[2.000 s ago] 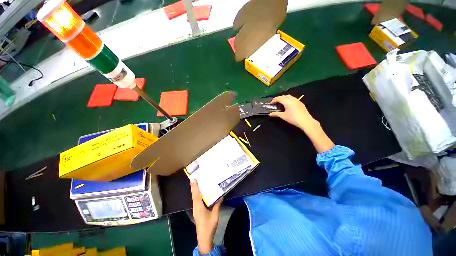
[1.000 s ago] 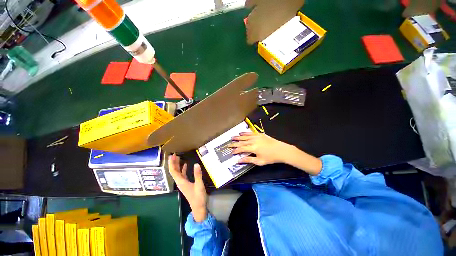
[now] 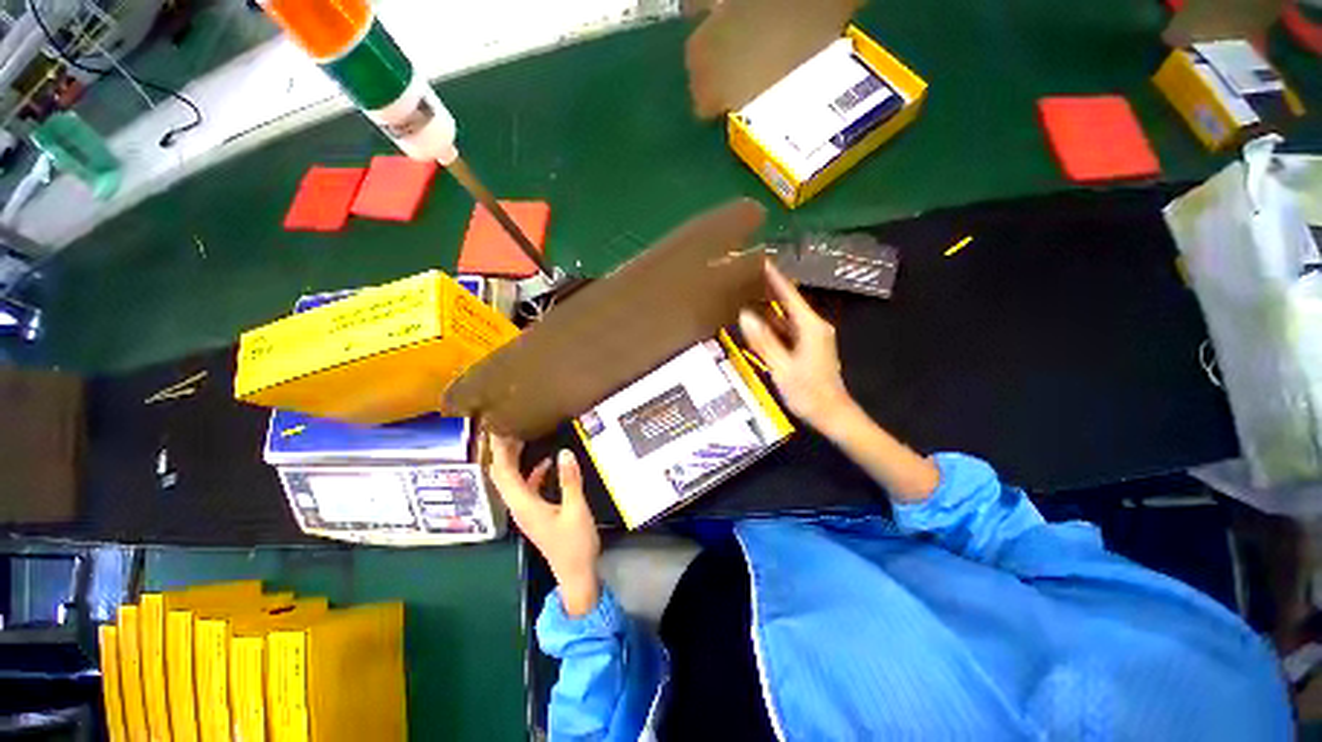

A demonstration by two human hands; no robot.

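Observation:
An open yellow carton (image 3: 754, 394) sits on the black mat in front of me. White printed papers (image 3: 696, 457) lie on top inside it, with a dark card (image 3: 661, 419) among them. Its brown lid flap (image 3: 616, 322) stands up and leans towards the upper left. My right hand (image 3: 795, 348) is at the flap's right end, fingertips at its edge; whether it grips cannot be told. My left hand (image 3: 551, 507) is at the flap's lower left end beside the carton, fingers apart. Dark printed packs (image 3: 848, 265) lie behind the flap's right end.
A closed yellow carton (image 3: 363, 348) rests on the scale (image 3: 380, 500) at left, below a signal tower (image 3: 380, 76). Closed cartons (image 3: 290, 674) stand lower left. Open cartons (image 3: 761, 171) and red pads (image 3: 1098, 138) lie on the green belt. A white plastic bag (image 3: 1244, 312) is at right.
My right hand first left the dark packs for the papers, then moved from the papers up to the flap's right end. My left hand let go of the carton's near side and moved to the flap's left end.

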